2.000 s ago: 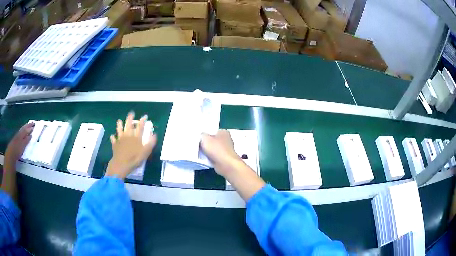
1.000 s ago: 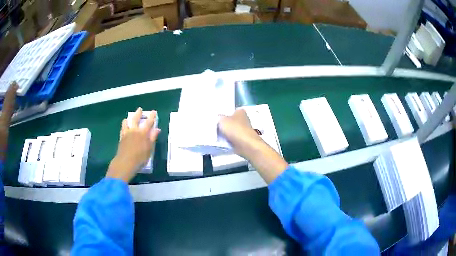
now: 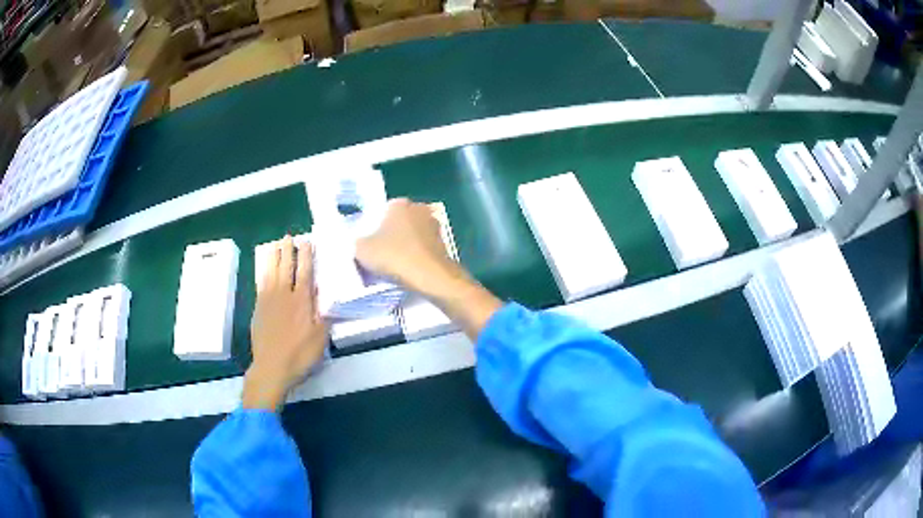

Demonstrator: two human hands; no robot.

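Note:
My right hand [image 3: 405,246] grips a small stack of white insert cards [image 3: 347,202] with a cut-out opening, held over white boxes on the belt. My left hand [image 3: 285,319] lies on a white box [image 3: 268,253] just left of the stack, fingers extended and close together. Parts of two boxes show below and right of the cards; the rest is hidden by the cards and my right hand. Another white box [image 3: 206,300] stands to the left, apart from my left hand.
Several boxes [image 3: 106,339] are lined up at the left, others [image 3: 573,238] spaced to the right on the green belt. Pale rails [image 3: 445,359] edge it. White and blue trays [image 3: 101,167] lie far left. Insert blanks [image 3: 820,304] and a grey post [image 3: 781,56] are right. A sleeve shows lower left.
The view has shifted. My left hand has moved from one box to the box beside the card stack. The earlier box now lies free to its left. My right hand still holds the cards.

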